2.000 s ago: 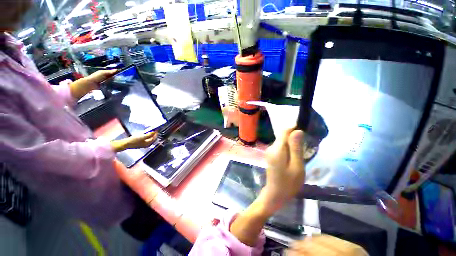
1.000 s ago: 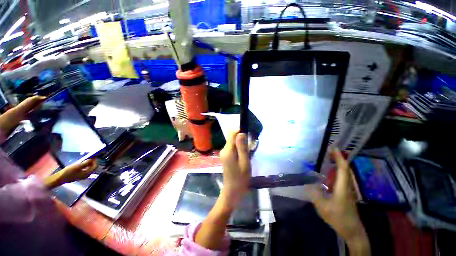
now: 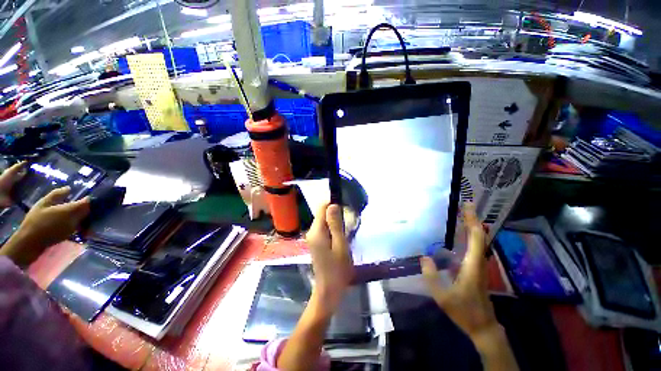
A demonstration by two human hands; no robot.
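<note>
A black-framed tablet (image 3: 395,181) is held upright in front of me, its screen lit mostly white with a pale camera-like picture. My left hand (image 3: 332,250) grips its lower left edge, thumb at the side. My right hand (image 3: 464,286) is at its lower right corner, fingers spread near the bottom of the screen; whether it also bears the tablet cannot be told. A black cable loop (image 3: 385,47) arches above the tablet's top edge. The test chart (image 3: 500,174) stands behind, partly hidden by the tablet. A dark tablet (image 3: 279,304) lies below my left forearm on white sheets.
An orange wrapped post (image 3: 274,174) stands behind the red bench (image 3: 134,349). Dark tablets with white sheets (image 3: 170,279) are stacked left. A purple-blue lit tablet (image 3: 533,262) and another dark tablet (image 3: 616,274) lie right. Another person's hands (image 3: 47,217) hold a tablet at far left.
The view has turned right, so the held tablet sits further left in the picture. My right hand has come up to its lower right corner. The other person's tablet is now lower and tilted flatter.
</note>
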